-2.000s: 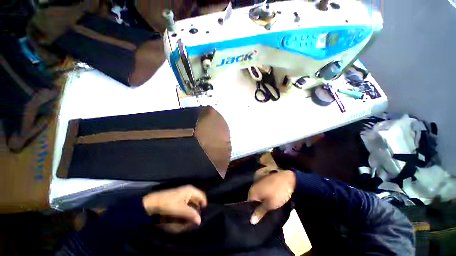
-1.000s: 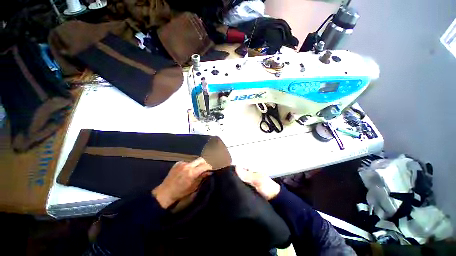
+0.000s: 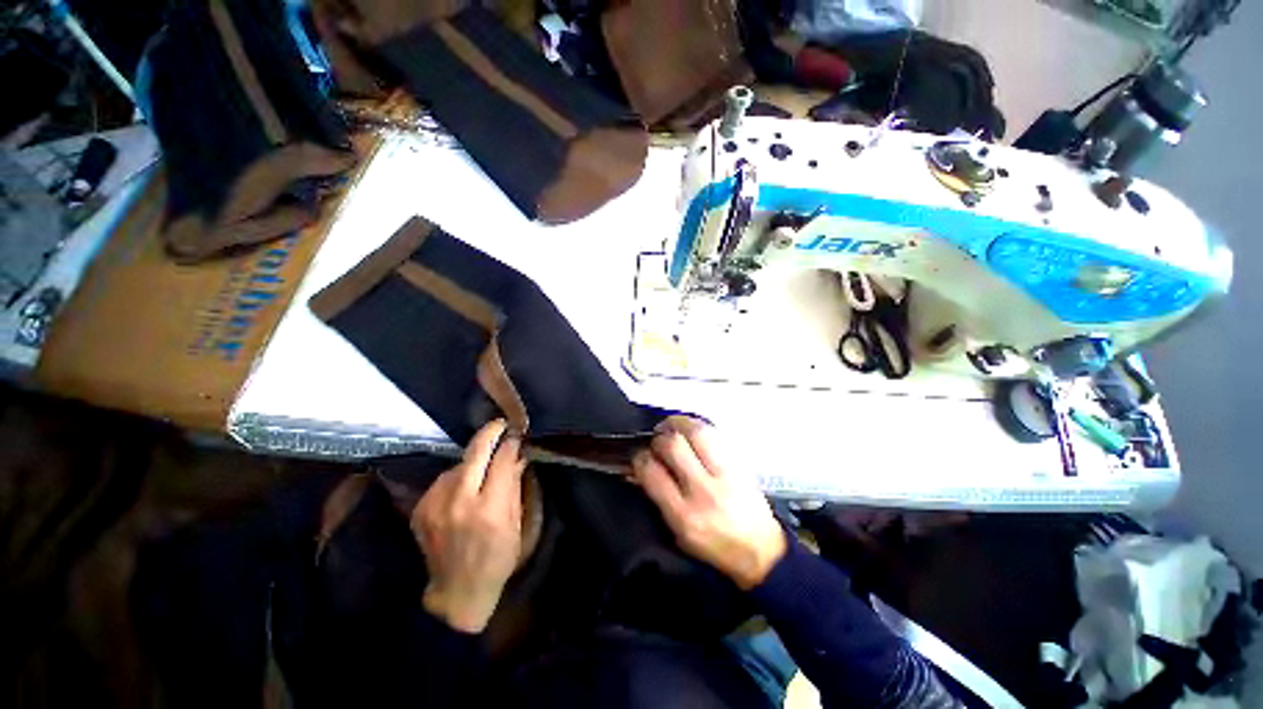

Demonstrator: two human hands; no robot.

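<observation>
A flat black piece with a brown stripe and a brown end band, likely a sleeve piece point(image 3: 533, 333), lies slanted on the white table. Its near end reaches the table's front edge. My left hand point(image 3: 475, 529) pinches the brown edge there. My right hand point(image 3: 704, 501) pinches the edge at the right, with the opening between the hands. The black and brown garment body point(image 3: 603, 533) hangs below both hands over my lap. The exact overlap of sleeve and garment edges is hard to tell.
The white and blue sewing machine point(image 3: 956, 229) stands behind right, with black scissors point(image 3: 874, 333) under its arm. Small tools and a dark disc point(image 3: 1026, 411) lie at the table's right end. A cardboard box point(image 3: 180, 312) is at left. Scraps point(image 3: 1157, 609) lie lower right. More striped pieces point(image 3: 513, 104) lie behind.
The sleeve piece has turned from lying level to slanted, its near end now at my hands. My hands have moved from bunched garment cloth to hold edges side by side. The view has shifted left.
</observation>
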